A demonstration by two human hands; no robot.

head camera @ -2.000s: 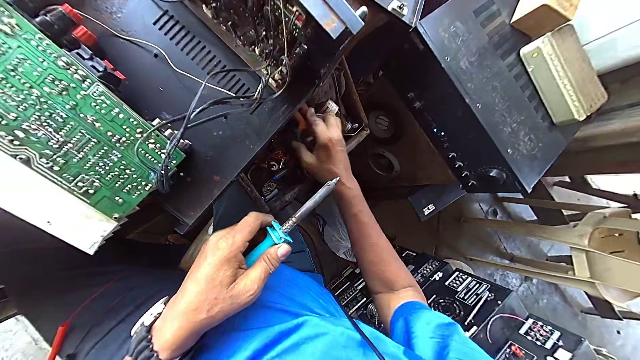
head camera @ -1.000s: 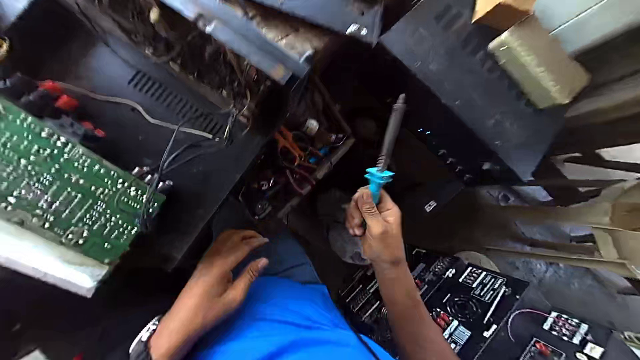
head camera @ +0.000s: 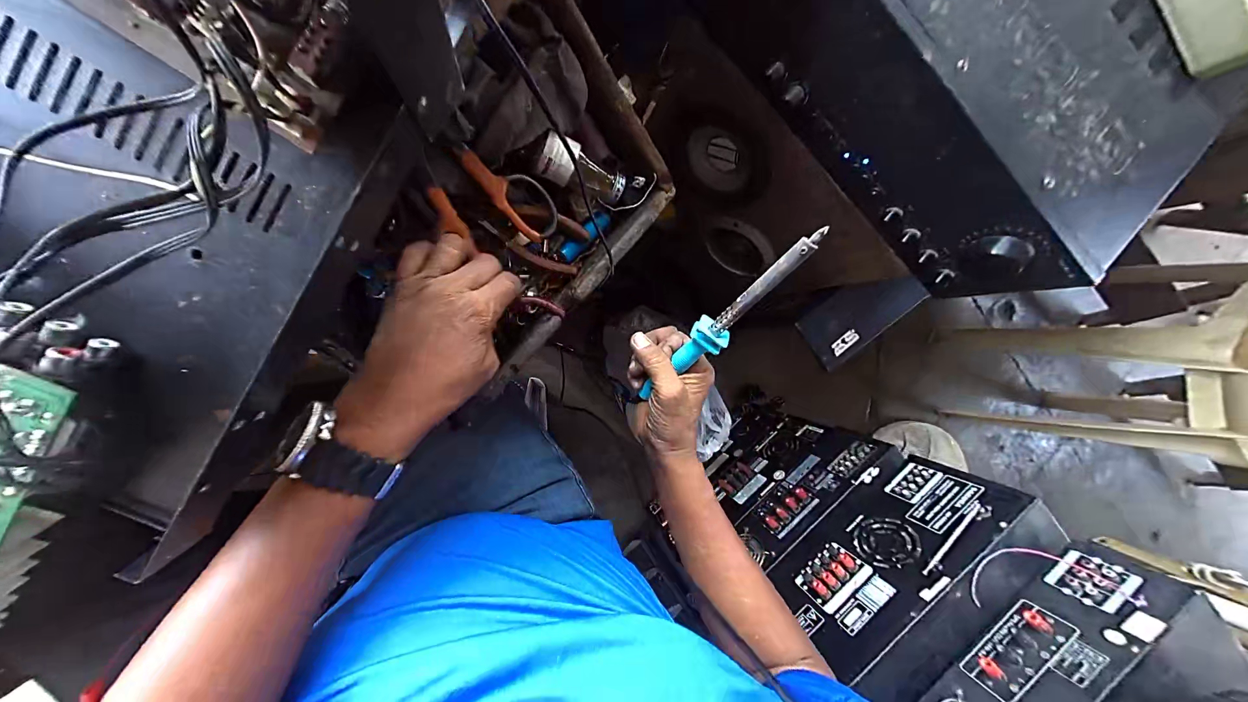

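Observation:
My right hand (head camera: 673, 390) grips the blue handle of a soldering iron (head camera: 731, 307), whose metal tip points up and to the right. My left hand (head camera: 434, 322) reaches into an open drawer or box (head camera: 624, 117) full of tools. Its fingers are at an orange-handled tool (head camera: 448, 214); their tips are partly hidden, so a grip on it cannot be told. Beside them lie scissors with orange handles (head camera: 502, 195), a small glass bottle with a label (head camera: 575, 166) and a blue cylindrical part (head camera: 585, 237).
A black metal chassis (head camera: 322, 205) with cables and a green circuit board (head camera: 29, 429) stands at the left. A black amplifier (head camera: 975, 146) with knobs is at the upper right, near a speaker cabinet (head camera: 790, 195). More black amplifiers (head camera: 877, 546) lie lower right, below a plastic chair (head camera: 1209, 380).
The soldering iron has passed from my left hand to my right, which was in the box two seconds ago. My left hand has since moved up from near my lap into the box.

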